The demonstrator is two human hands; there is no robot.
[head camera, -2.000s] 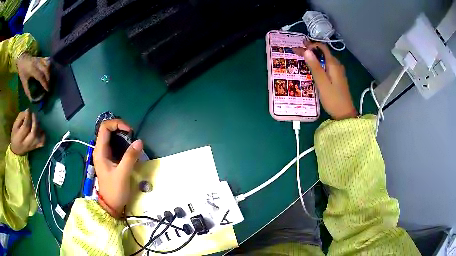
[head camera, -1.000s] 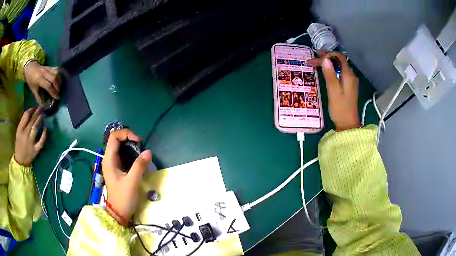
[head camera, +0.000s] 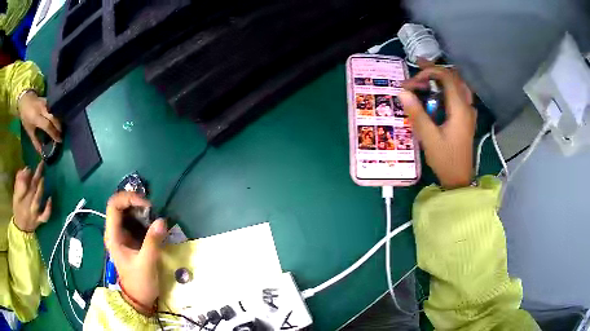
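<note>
My left hand [head camera: 134, 258] is closed around a dark round unit [head camera: 138, 222] at the lower left, partly hidden by the fingers. My right hand [head camera: 446, 126] is at the right edge of a pink-edged smartphone [head camera: 385, 123], a finger over its lit screen of picture tiles. A small dark glossy unit [head camera: 432, 103] sits between the fingers and palm of this hand. A white cable [head camera: 388, 220] runs from the phone's lower end. Black leads [head camera: 217, 317] lie on a white power strip [head camera: 291, 304] over a pale yellow paper sheet [head camera: 217, 249].
Black foam trays [head camera: 187, 84] fill the far side. A flat black strip [head camera: 83, 145] lies before a neighbour's hands [head camera: 39, 119]. A looped white cable [head camera: 58, 245], a blue marker [head camera: 110, 270], a silvery round part [head camera: 131, 183], coiled cable [head camera: 419, 42] and wall socket [head camera: 563, 97] also show.
The view has shifted. My left hand still holds its unit. My right hand has turned slightly, showing more of the dark unit in it. The phone screen tiles have moved slightly.
</note>
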